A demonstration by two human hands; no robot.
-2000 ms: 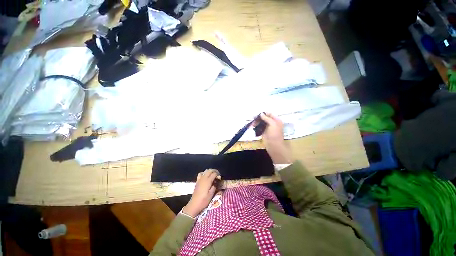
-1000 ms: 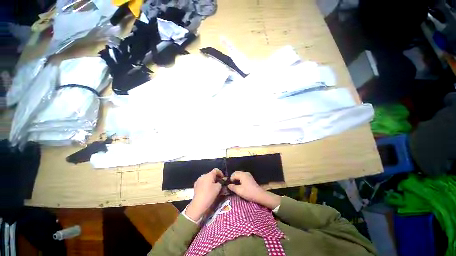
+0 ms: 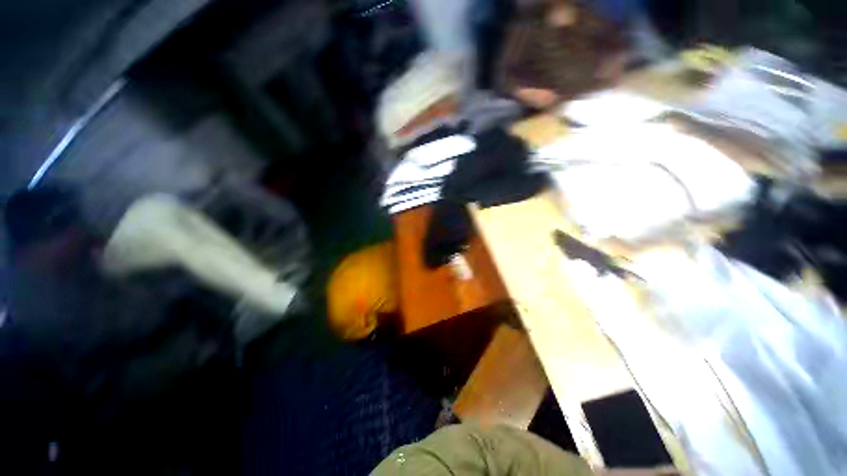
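Note:
The view is tilted and blurred. The black fabric strip (image 3: pixel 626 429) lies at the near edge of the table, cut off by the bottom of the picture; only one end shows. White panels (image 3: pixel 743 325) lie beside it on the pale wooden table (image 3: pixel 543 307). A small black scrap (image 3: pixel 587 253) lies near the table edge, at the end of the panels. An olive sleeve shows at the bottom, but neither of my hands can be made out.
A tied white bundle (image 3: pixel 650 177) lies farther along the table. Black cloth (image 3: pixel 497 167) hangs over the corner beside a white folded stack (image 3: pixel 427 172) on an orange-brown bench (image 3: pixel 446 302). A yellow-orange sack (image 3: pixel 362 291) and long cream cloth (image 3: pixel 200 251) are at left.
The view has swung left and tilted, bringing the bench, sack and cream cloth into view. Both hands, earlier together at the black strip, are no longer visible.

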